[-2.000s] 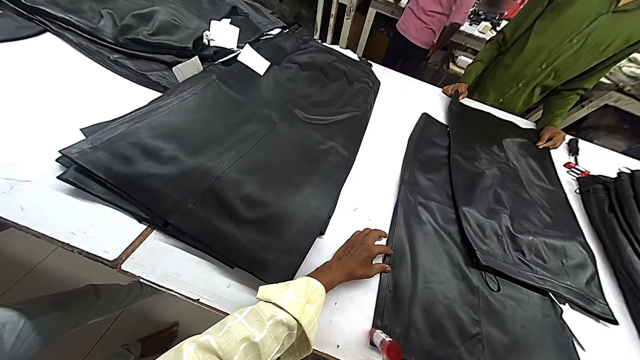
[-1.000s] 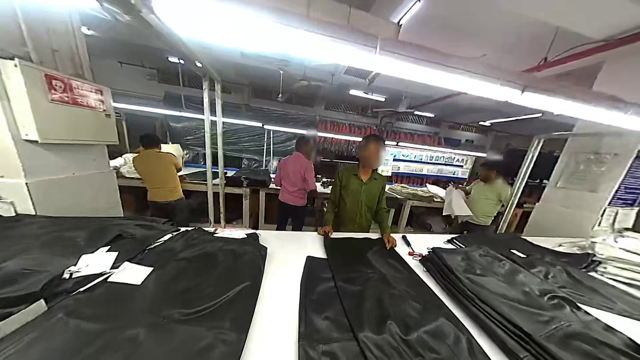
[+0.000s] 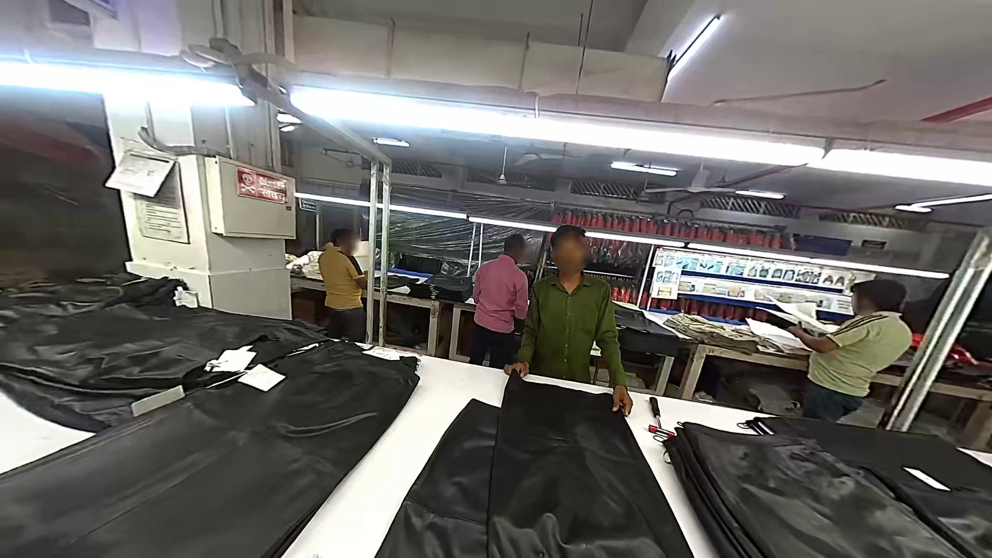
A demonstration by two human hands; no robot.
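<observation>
Neither my left hand nor my right hand shows in the head view now. Two overlapping black garments (image 3: 573, 473) lie in the middle of the white table (image 3: 418, 399). A co-worker in a green shirt (image 3: 570, 329) stands across the table, hands at the far edge of the upper garment. At the left is a stack of black garments (image 3: 232, 442) with white tags (image 3: 262, 377) on it. Another stack of black garments (image 3: 798, 488) lies at the right. Between it and the middle garments are a dark-handled tool (image 3: 656, 408) and a red item (image 3: 660, 431).
More black fabric (image 3: 101, 349) covers the table's far left. A metal post (image 3: 942, 333) rises at the right. Behind are several people, among them one in a pink shirt (image 3: 500, 298), at wooden work tables (image 3: 697, 364). A wall box (image 3: 252, 200) with a red warning sign hangs on a pillar.
The view has swung up from the table to the room. A hand in a pale checked sleeve, beside the middle garments two seconds ago, is out of view. The co-worker's hands remain at the garment's far edge.
</observation>
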